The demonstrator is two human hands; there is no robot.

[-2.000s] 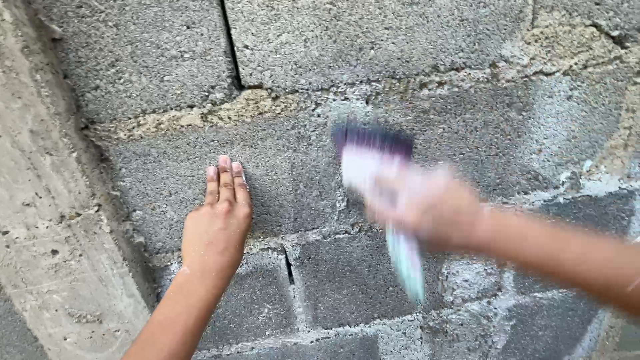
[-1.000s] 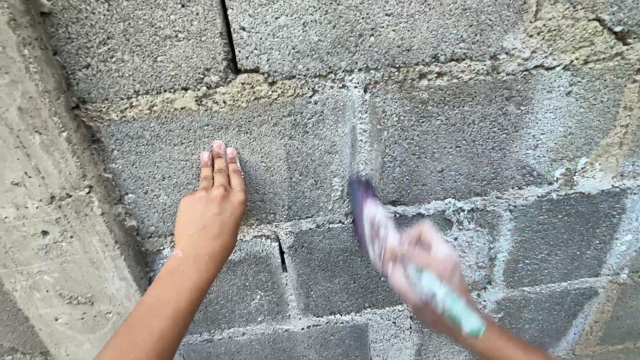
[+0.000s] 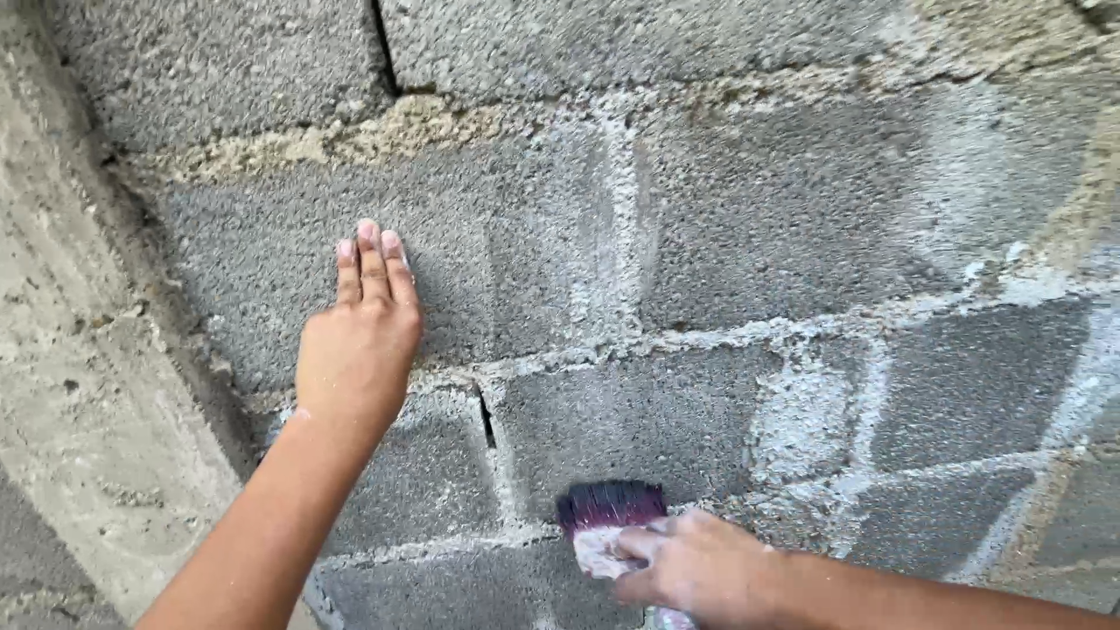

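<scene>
My left hand (image 3: 360,332) rests against a grey concrete block (image 3: 262,254) of the wall, its visible fingers side by side and pointing up, with nothing seen in it. Low in the view, my right hand (image 3: 691,560) grips a brush (image 3: 604,547) with dark purple bristles and a whitish, smeared base. The bristle tips touch the block face near a lower mortar joint (image 3: 455,547). Part of the brush handle is hidden by my fingers. White specks dot both hands.
A rough concrete column (image 3: 87,394) slants along the left side. Whitish mortar joints (image 3: 744,332) run between the blocks, with a narrow dark gap (image 3: 486,416) in one. Pale smears (image 3: 962,175) mark the blocks at the right.
My right hand has moved the brush down the wall, from near the upper joint to the lower blocks. My left hand has stayed on the same block.
</scene>
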